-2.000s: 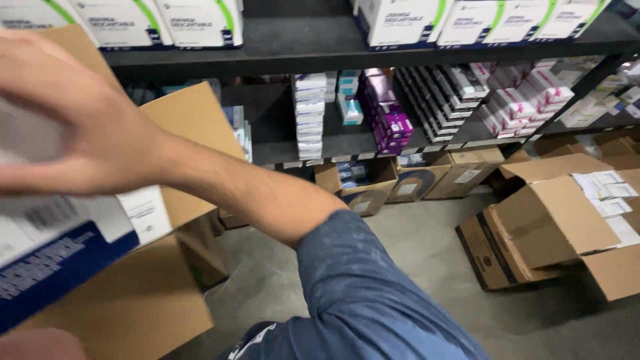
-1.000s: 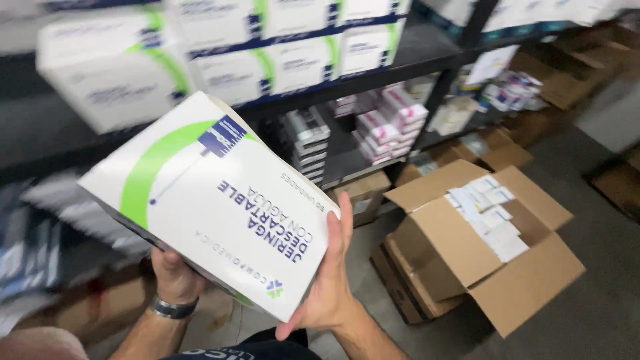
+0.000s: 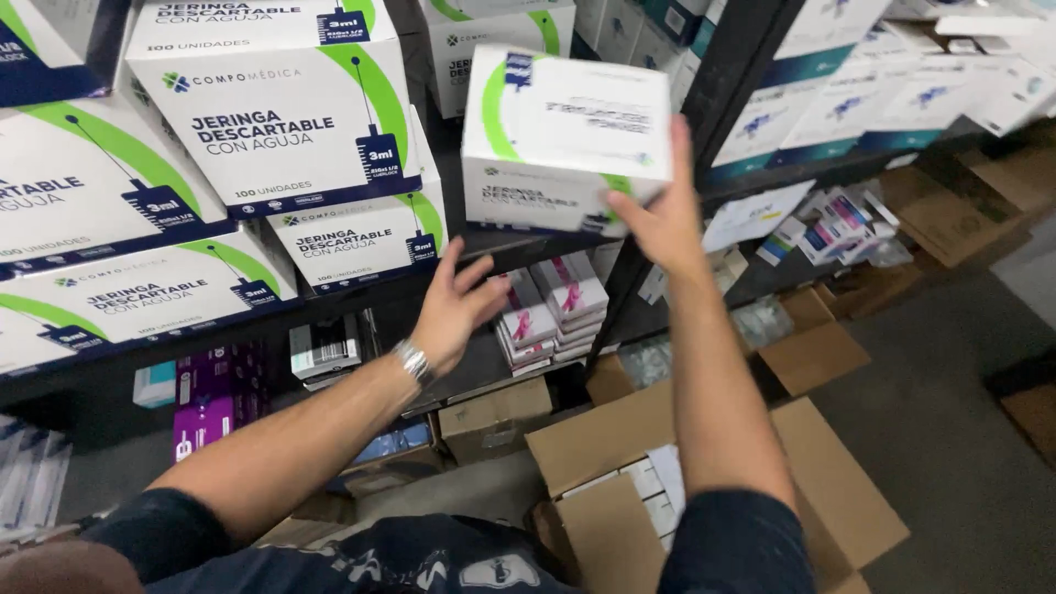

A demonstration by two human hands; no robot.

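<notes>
A white, green and navy carton of disposable syringes (image 3: 565,148) is at the shelf's front edge, at the right end of the row. My right hand (image 3: 660,210) grips its right side, thumb on the front face and fingers along the far side. My left hand (image 3: 462,305) is empty with its fingers spread, just below and left of that carton, in front of the shelf edge. To the left stand matching syringe cartons, one stacked (image 3: 289,107) on a lower one (image 3: 363,243). Another matching carton (image 3: 499,49) stands farther back on the shelf.
A black shelf upright (image 3: 738,91) rises right of the held carton. On the lower shelf are pink-and-white boxes (image 3: 569,297) and purple boxes (image 3: 206,396). An open cardboard box (image 3: 833,487) with small white boxes stands below, beside my right arm. Teal-and-white cartons (image 3: 833,107) fill the right shelf.
The syringe carton, held in both hands before my body one second ago, is now at the upper shelf in my right hand. My left hand has let go of it. The view has shifted.
</notes>
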